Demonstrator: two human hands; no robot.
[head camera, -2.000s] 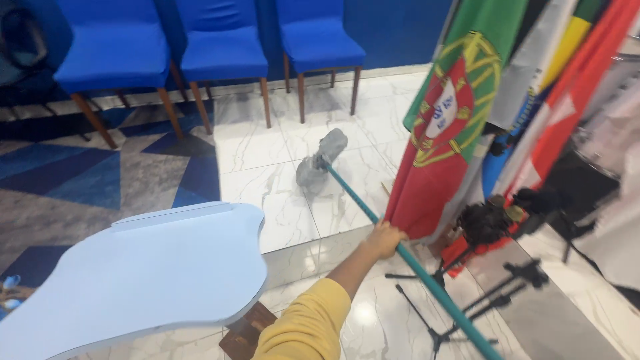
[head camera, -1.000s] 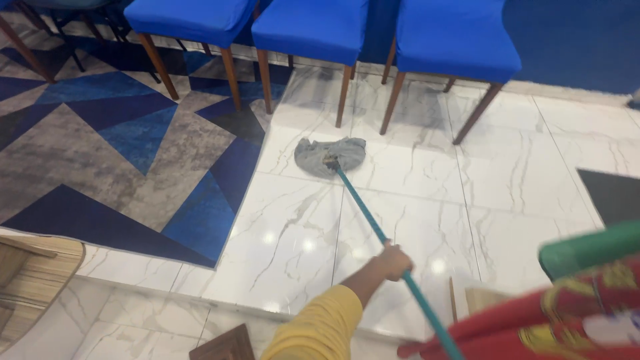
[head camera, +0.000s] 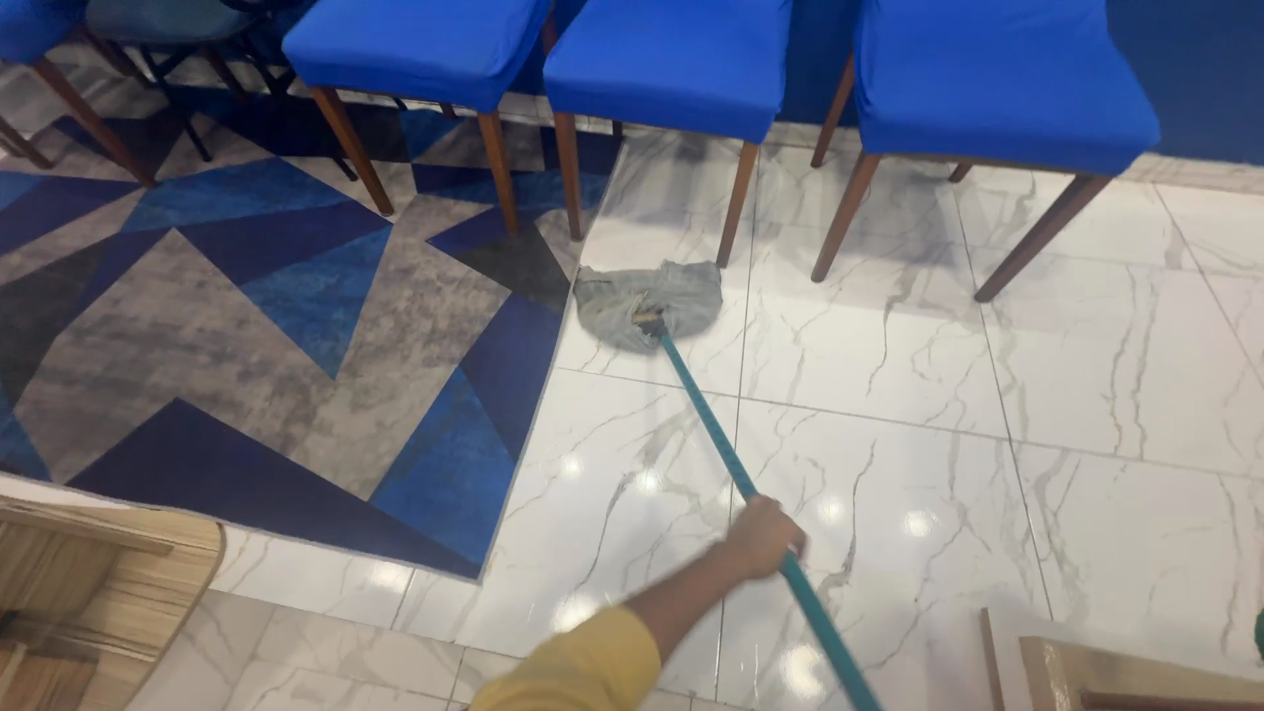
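Note:
My left hand (head camera: 765, 538), at the end of a yellow sleeve, is closed around the teal handle (head camera: 716, 434) of a mop. The handle slants from the lower right up to the mop's grey cloth head (head camera: 647, 304), which lies spread on the white marble-look tile floor (head camera: 869, 474). The left side of the cloth touches or nearly touches the edge of a blue and grey geometric rug (head camera: 434, 444). A chair's front leg stands just behind its right side. My right hand is out of view, and the upper end of the handle is cut off by the frame.
Blue-covered chairs (head camera: 671, 69) with brown wooden legs line the back. A wood-grain piece of furniture (head camera: 148, 592) stands at the lower left. At the lower right is a beige-framed object (head camera: 1136, 671), partly cut off.
The mop head has moved left to the rug's edge, from bare tile a little to its right. My left hand still grips the handle. The view has swung away from the flags.

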